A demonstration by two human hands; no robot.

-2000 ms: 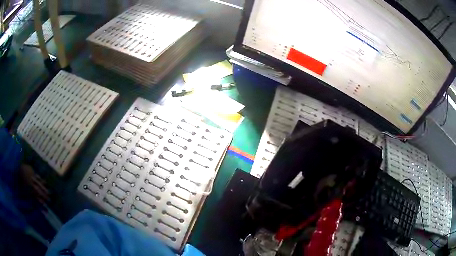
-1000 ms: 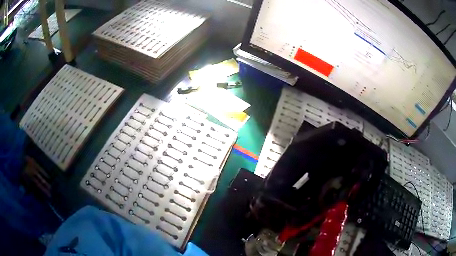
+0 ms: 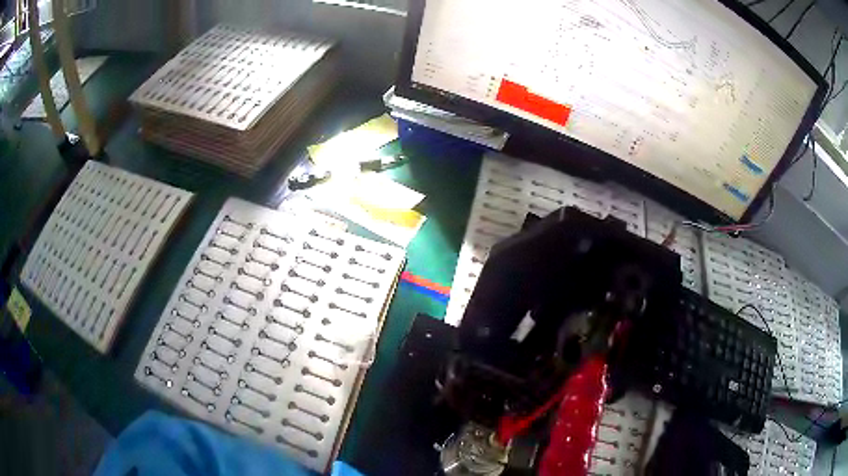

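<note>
The black upright fixture [image 3: 576, 279] stands right of centre. Its ribbed red handle [image 3: 576, 418] runs down to the bottom edge. A round metal part [image 3: 474, 451] is low at the fixture's left, beside a thinner red strip. The central white tray [image 3: 265, 321] lies left of the fixture, with rows of dumbbell-shaped slots, many with dark parts in them. A blue sleeve [image 3: 191, 451] enters at the bottom edge, but no hand shows on it. Neither of my hands is in view. The test seat and any part in it cannot be made out.
A second slotted tray [image 3: 102, 251] lies far left, with a tray stack [image 3: 223, 102] behind. The monitor [image 3: 604, 93] shows curves and a red block. Papers [image 3: 377, 191] carry dark sticks. The keyboard [image 3: 711, 363] is right of the fixture. More trays [image 3: 772, 316] lie below the monitor.
The whole view has shifted, so the bench things sit further left. The hand seen at far left is no longer visible. On the monitor, the curves differ and the blue bar is gone; the red block remains.
</note>
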